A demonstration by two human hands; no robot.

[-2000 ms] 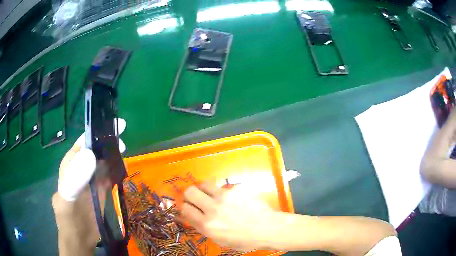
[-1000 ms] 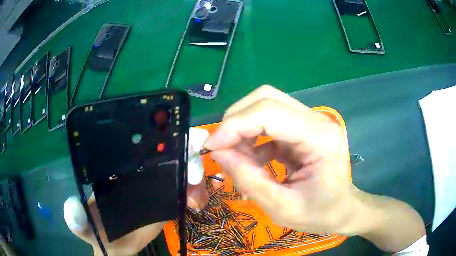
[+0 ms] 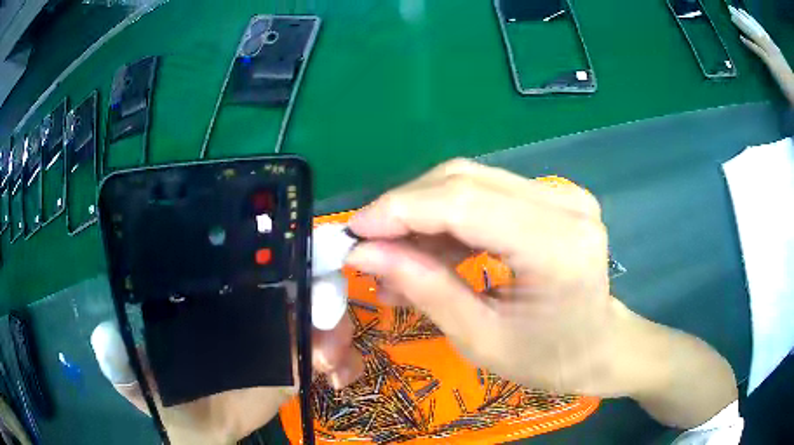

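Observation:
My left hand (image 3: 331,304), with white finger cots on thumb and fingertips, holds a black phone housing (image 3: 209,235) upright, its solid camera end at the top. My right hand (image 3: 514,278) is bare and pinches a tiny dark sliver (image 3: 352,233) between thumb and forefinger, close to the housing's right edge and the left fingertips. Whether the sliver touches the housing cannot be told. Behind and below both hands is the orange tray (image 3: 570,189) with a heap of thin dark and coppery slivers (image 3: 383,391).
More housings (image 3: 274,65) lie on the green belt (image 3: 392,87), in a slanted row at the left and spaced out to the right. A white sheet (image 3: 766,252) is at the right edge. Another person's hand (image 3: 756,39) shows at the top right. Dark stacked items (image 3: 24,365) are at the lower left.
My right hand has come up from the sliver heap with a sliver to the housing's edge. The left hand has turned the housing from edge-on to face-on. The view has shifted.

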